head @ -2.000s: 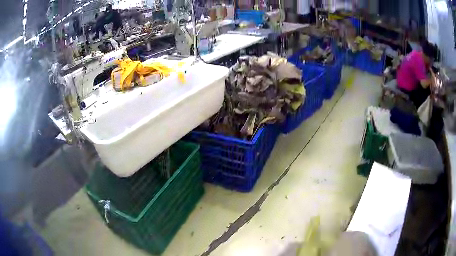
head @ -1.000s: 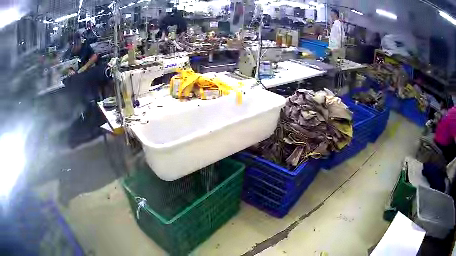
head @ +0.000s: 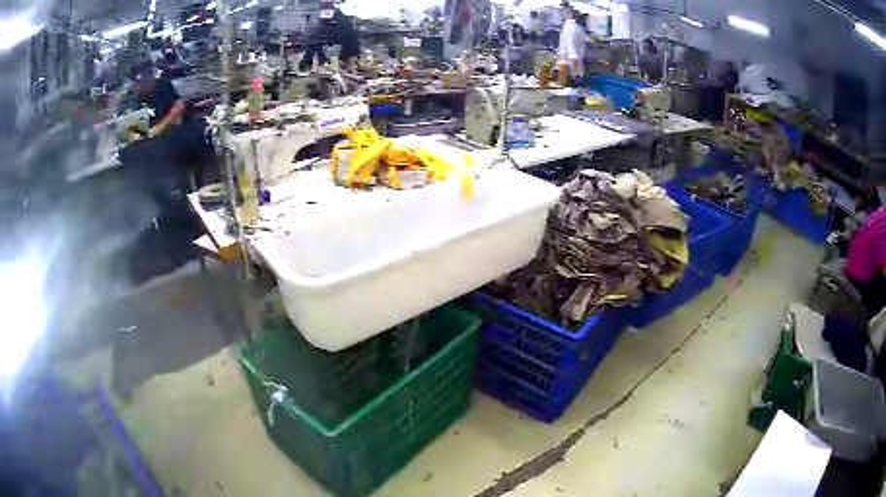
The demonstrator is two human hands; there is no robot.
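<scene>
Neither of my hands is in the picture. Nearest in front stands a long white plastic tub [head: 418, 275], tilted against the edge of a white sewing table; its visible inside shows no cloth. Yellow-orange strips [head: 367, 158] lie in a tangled pile behind it on the table. A green slatted crate [head: 389, 442] stands on the floor below the tub. A blue slatted crate [head: 539, 361] beside it is heaped with grey-brown cut pieces [head: 607, 238], with some yellow-green at the right side.
A white sewing machine [head: 301, 138] stands on the table behind the tub. More blue crates [head: 699, 233] line the aisle. A person in pink [head: 868, 254] is at the right edge, near a grey tub [head: 843, 393]. A white sheet [head: 785, 461] is at bottom right. Other people are further back.
The view has swung left since the oldest frame, so the tub and crates sit further right. The blurred pale and yellow-green shapes at the bottom are gone. The distant person in white has shifted left.
</scene>
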